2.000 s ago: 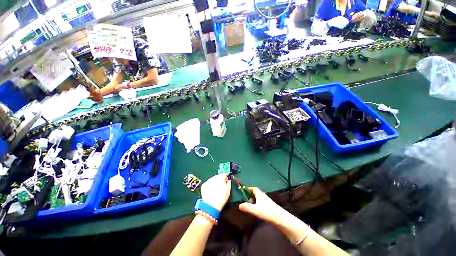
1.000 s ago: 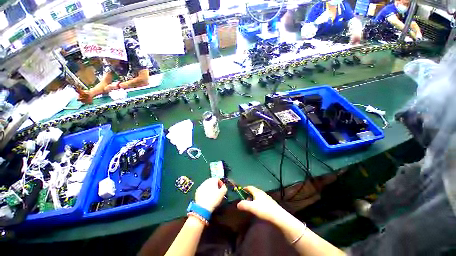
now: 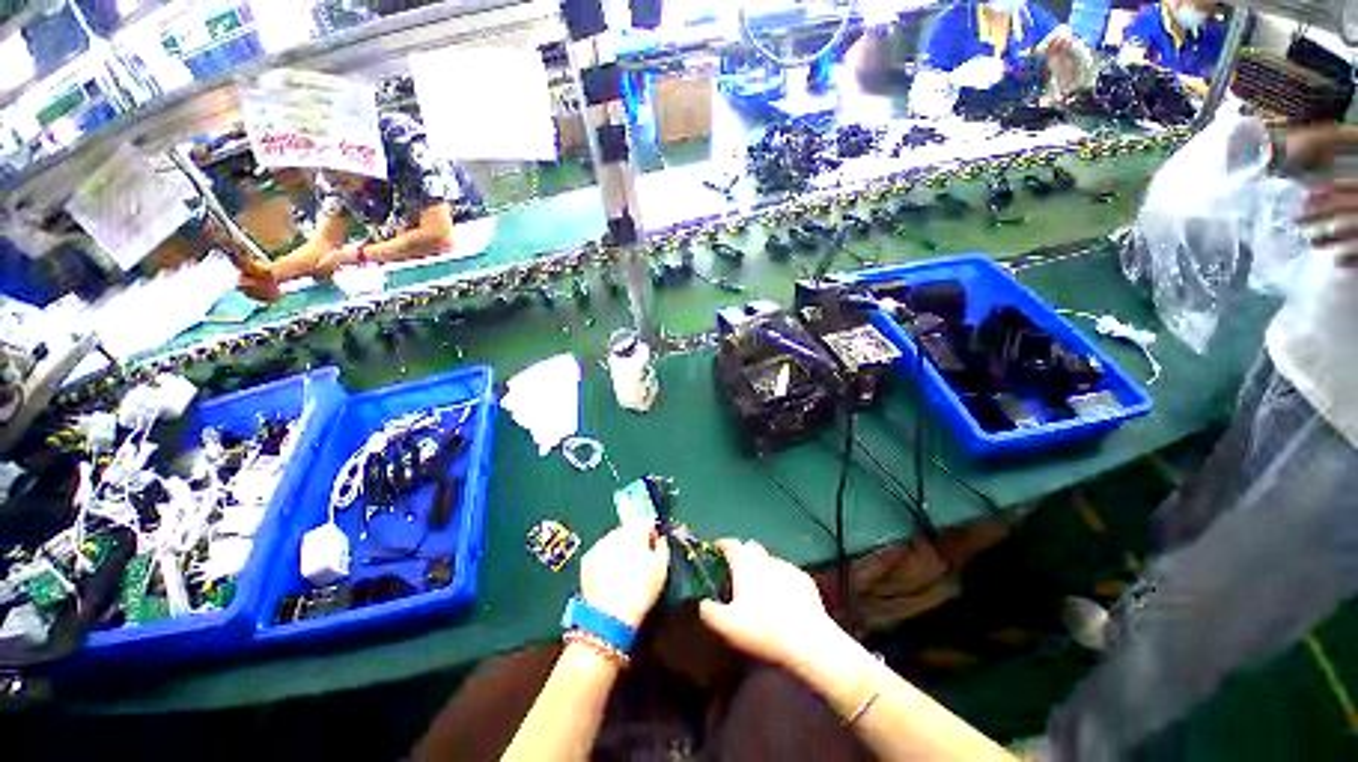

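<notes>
My left hand holds a small green circuit board with dark parts at the bench's front edge. My right hand is closed on side cutters with green handles, whose dark tip points at the board's lower end. Whether the tip touches the board is too blurred to tell. A second small board with yellow and dark components lies on the bench just left of my left hand.
Blue bins at left hold white cables and boards; another blue bin holds black housings. Black units with cords stand beside it. A small white bottle stands near the post. A person at right is beside a clear plastic bag.
The person at right has come into view beside the bench, and the clear bag is now held up there. My hands stay together at the board, with the cutters turned slightly.
</notes>
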